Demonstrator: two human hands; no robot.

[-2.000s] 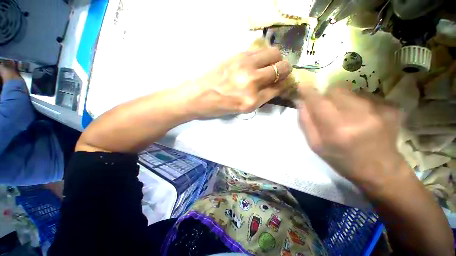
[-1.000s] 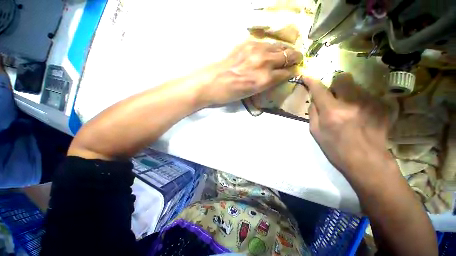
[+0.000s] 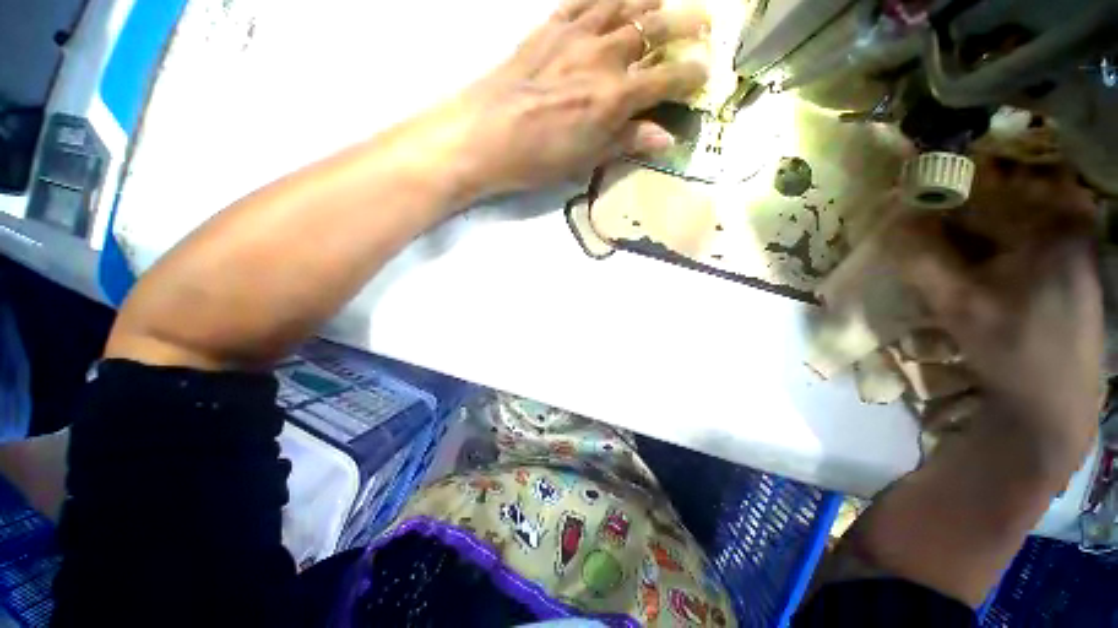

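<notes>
My left hand [image 3: 589, 92] lies palm down with fingers spread at the left of the needle area, over bright fabric that is mostly washed out. The machine bed [image 3: 699, 221] is cream with dark worn spots. The presser foot area [image 3: 732, 98] is in strong glare beside my left fingertips. My right hand [image 3: 999, 233] is blurred, right of the bed below the white ribbed knob [image 3: 938, 179], over the pile of beige pieces [image 3: 913, 368]. Whether it holds a piece cannot be told.
The grey-white machine head [image 3: 834, 43] fills the upper right. A thin dark wire loop [image 3: 589, 229] is at the bed's near left corner. Blue plastic baskets [image 3: 766, 540] stand below the white table [image 3: 552, 319]. A blue strip [image 3: 141, 74] edges the table at left.
My right hand has left the needle area and moved right to the pile. My left hand has moved up and its fingers have spread. The view has shifted, and more of the bed shows.
</notes>
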